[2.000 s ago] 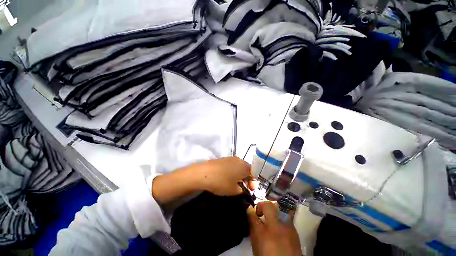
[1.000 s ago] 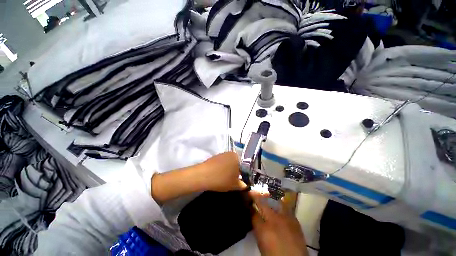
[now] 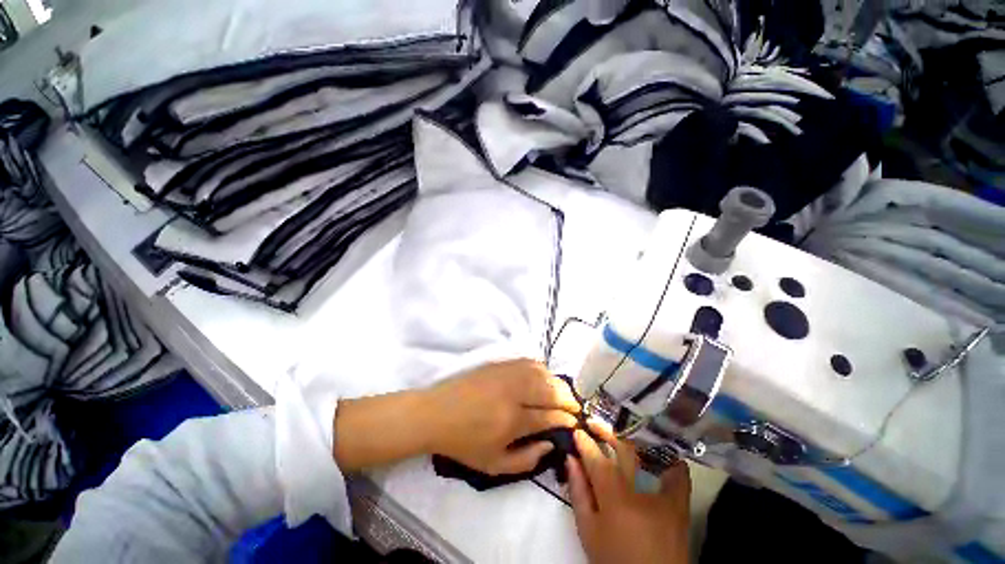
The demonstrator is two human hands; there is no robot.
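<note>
A black band piece (image 3: 496, 474) lies bunched under my hands beside the lit needle area (image 3: 598, 422) of the white sewing machine (image 3: 838, 375). My left hand (image 3: 501, 416) lies over the band with fingers bent, holding it at the presser foot. My right hand (image 3: 623, 501) is just in front of the needle area, its fingertips on the band's edge; its lower part is cut off by the bottom edge. A pale garment panel (image 3: 474, 264) with a black edge lies behind my left hand and runs up to the needle area. The fingertips partly hide the presser foot.
A thick folded panel bundle (image 3: 298, 165) stands at the back left of the table. More bundled panels (image 3: 650, 77) lie behind the machine, and pale folded ones (image 3: 915, 231) at the right. Black pieces (image 3: 760, 529) lie under the machine head. Striped bundles (image 3: 77, 331) are at far left.
The black band, earlier hanging wide below my left wrist, is now gathered into a narrow curved strip under my left hand. My left hand now lies flatter over it. The camera view has shifted.
</note>
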